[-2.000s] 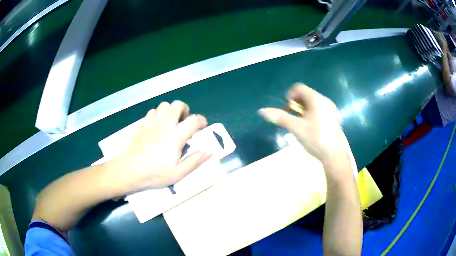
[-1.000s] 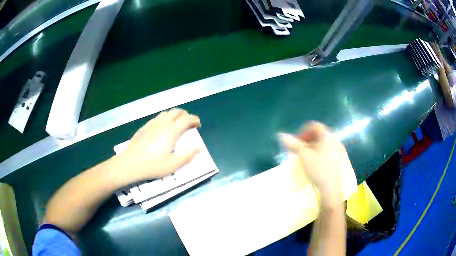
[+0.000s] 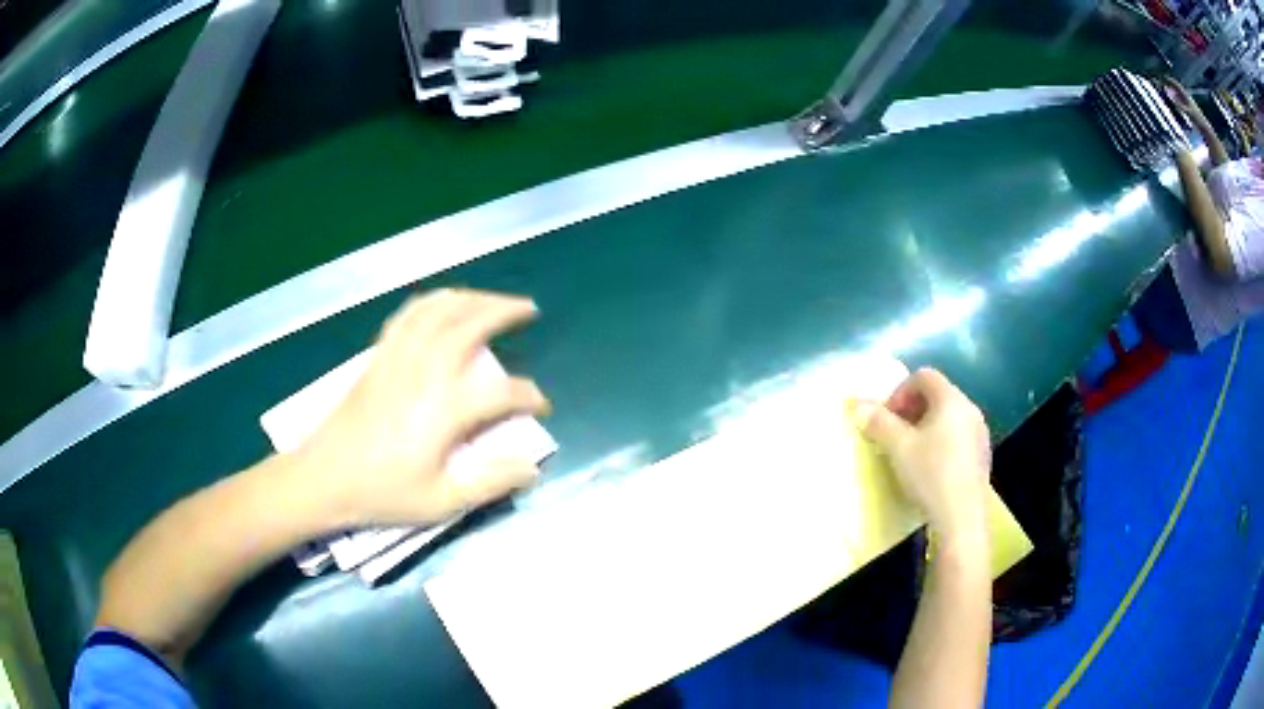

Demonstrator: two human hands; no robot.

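Observation:
A stack of flat white packages (image 3: 507, 441) lies on the dark green worktop at the left. My left hand (image 3: 423, 409) rests over it with thumb and fingers spread; the palm hides much of the stack. A long white-to-cream label sheet (image 3: 652, 554) lies to its right, reaching the worktop's front edge. My right hand (image 3: 936, 443) is at the sheet's right end, thumb and fingertips together at its yellow part. Whether a sticker or pick is between the fingertips is too small to tell.
A white bar (image 3: 160, 222) lies across the far belt, beyond the metal rail (image 3: 555, 208). Packages (image 3: 485, 56) lie on the belt. A metal post (image 3: 887, 69) stands on the rail. A black-bagged bin (image 3: 1040, 485) is below the right edge. Another person's arm (image 3: 1209, 208) is beside a stack at far right.
My right hand has come down onto the sheet's right end. My left hand's fingers have spread over the stack. The packages on the belt appear further left.

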